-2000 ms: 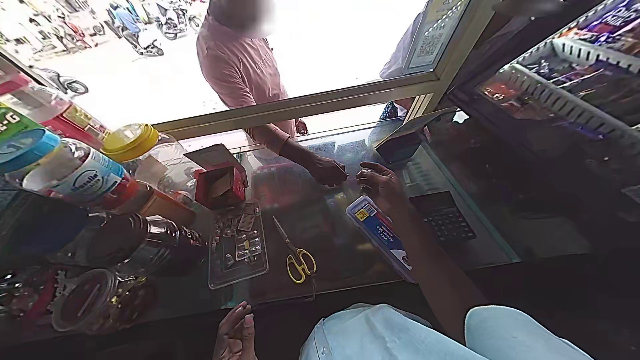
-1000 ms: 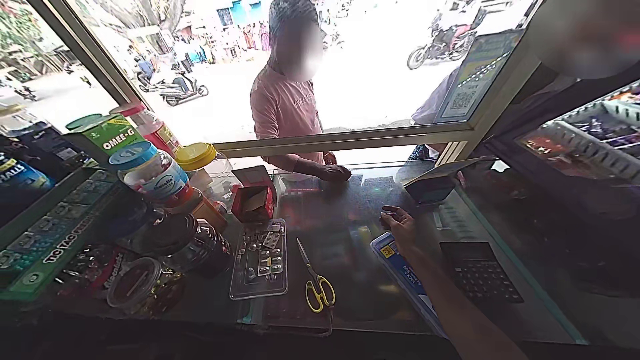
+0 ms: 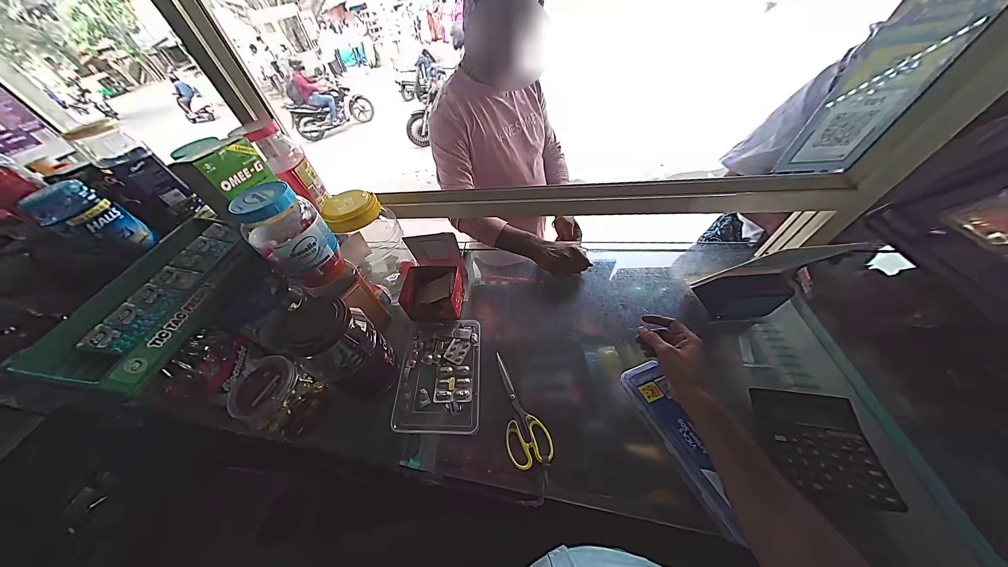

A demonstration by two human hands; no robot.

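My right hand (image 3: 669, 346) is over the glass counter (image 3: 567, 315) with its fingers partly bent; whether something small is between them cannot be made out. Below it lies a long blue plastic case (image 3: 681, 441), which my forearm partly covers. Left of the case are scissors with yellow handles (image 3: 526, 441). Further left, a clear plastic tray (image 3: 417, 413) holds blister strips of tablets and capsules. My left hand is out of view. Across the counter, a person in a pink shirt rests a hand (image 3: 563, 258) near the far edge.
A calculator (image 3: 827, 445) lies right of my forearm. An open red box (image 3: 431, 293) stands behind the tray. Lidded plastic jars (image 3: 293, 236) and a green display case (image 3: 94, 370) crowd the left. A dark open box (image 3: 744, 293) stands far right, below the metal window frame (image 3: 630, 197).
The other person's hand and my right hand, close together two seconds ago, have moved apart. My left hand, seen at the bottom two seconds ago, has left the view. The view has shifted.
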